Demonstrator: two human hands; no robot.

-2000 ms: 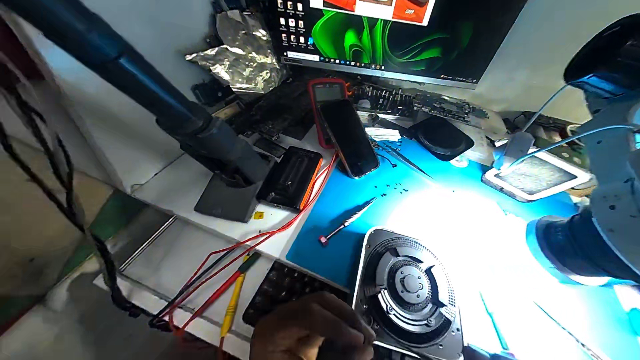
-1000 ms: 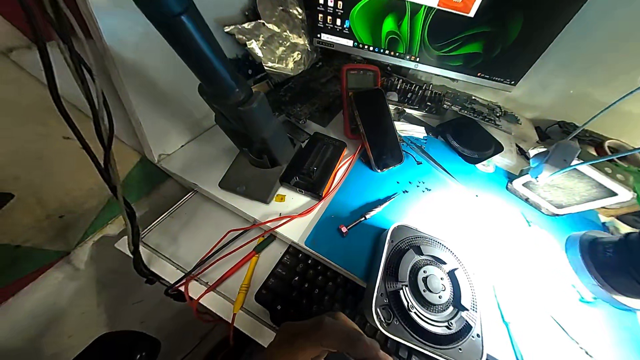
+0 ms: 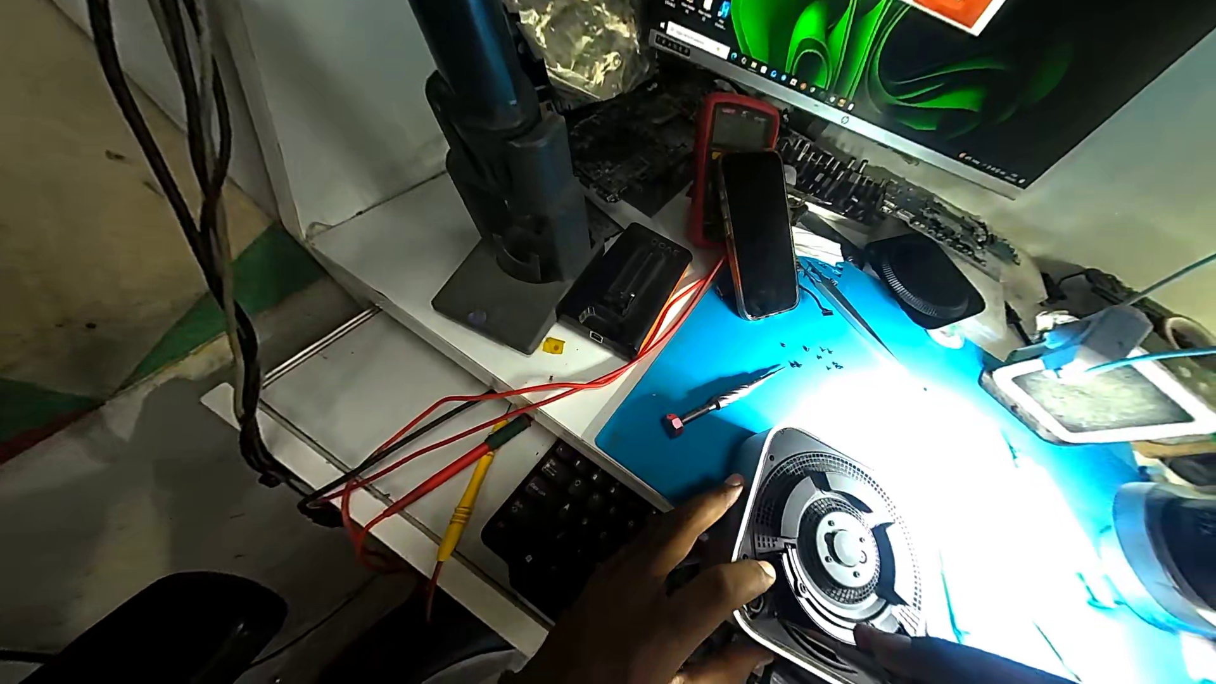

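A square device with rounded corners and a round fan-like centre (image 3: 845,546) stands at the edge of the blue work mat (image 3: 655,418). My left hand (image 3: 665,598) is spread at its left side, fingertips touching the rim. At the lower right, my right hand (image 3: 950,657) has a fingertip on the device's lower part; most of that hand is out of frame or dark. A precision screwdriver (image 3: 722,401) with a red end lies on the mat above the device, with several small screws (image 3: 807,357) farther back.
A black keyboard (image 3: 570,522) and multimeter probes (image 3: 465,484) lie left of the device. Behind are a smartphone (image 3: 758,233) leaning on a red multimeter (image 3: 705,171), a black stand (image 3: 503,294), and a monitor (image 3: 902,85). A framed pad (image 3: 1102,399) and a lamp-like cylinder (image 3: 1164,556) stand right.
My left hand has come up onto the left side of the device, its fingers now spread. My right hand has come into view at the lower right. The view has shifted left.
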